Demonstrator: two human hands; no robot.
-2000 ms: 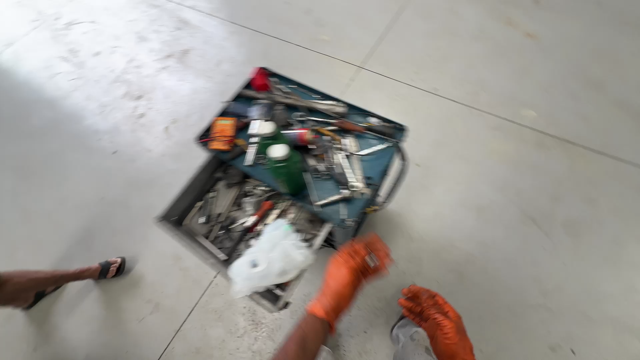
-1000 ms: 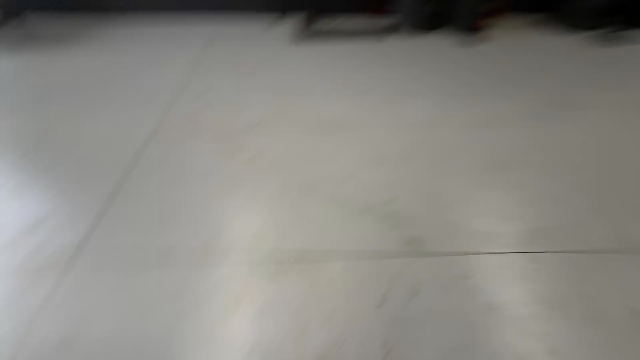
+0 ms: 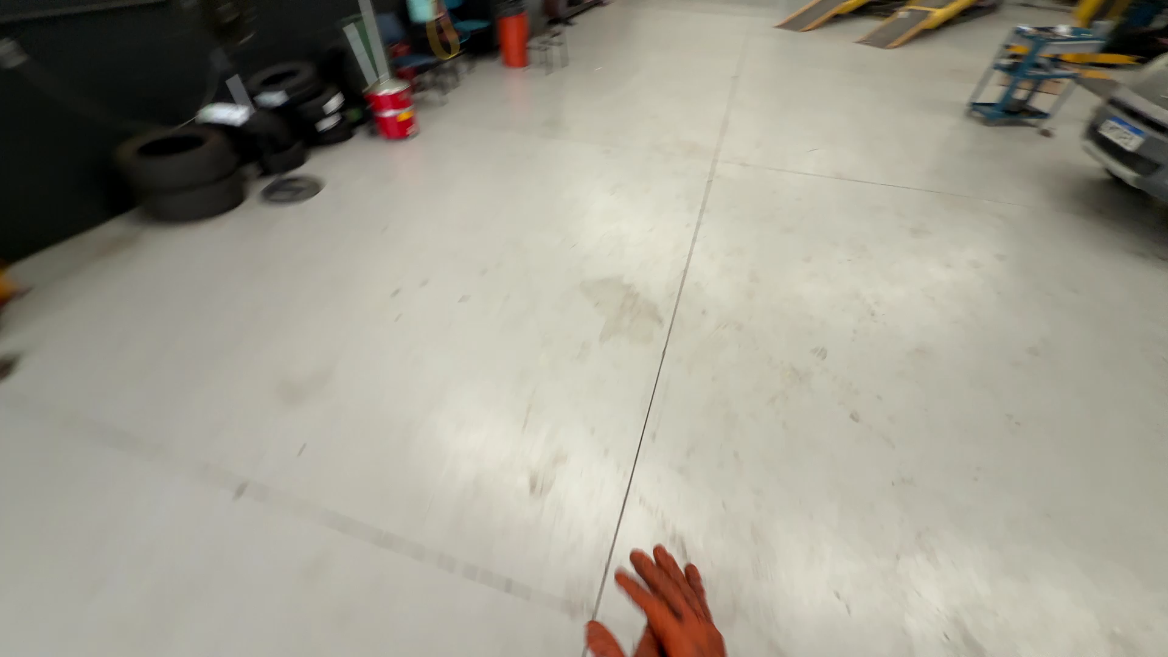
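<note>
My right hand (image 3: 677,611), in an orange glove with dark smudges, shows at the bottom edge, a little right of centre. Its fingers are spread and point up and left, and nothing is held in them. Just left of it and lower, another orange gloved fingertip (image 3: 602,641) enters the frame. Whether that tip belongs to my left hand or is my right thumb cannot be told, as the rest is cut off. Beneath the hands lies the pale concrete floor (image 3: 511,383), with a dark joint line running away from them.
Stacked tyres (image 3: 182,173) stand by the dark wall at left, near a round floor cover (image 3: 292,189) and a red drum (image 3: 392,109). Beyond is an orange-red bin (image 3: 513,38). At right are yellow-edged ramps (image 3: 899,27), a blue tool cart (image 3: 1013,82) and a car's bumper (image 3: 1136,151).
The view has swung far away from the tool cart with the open drawer; that cart and the other person's leg are out of frame. A gloved hand shows again after none showed one second ago.
</note>
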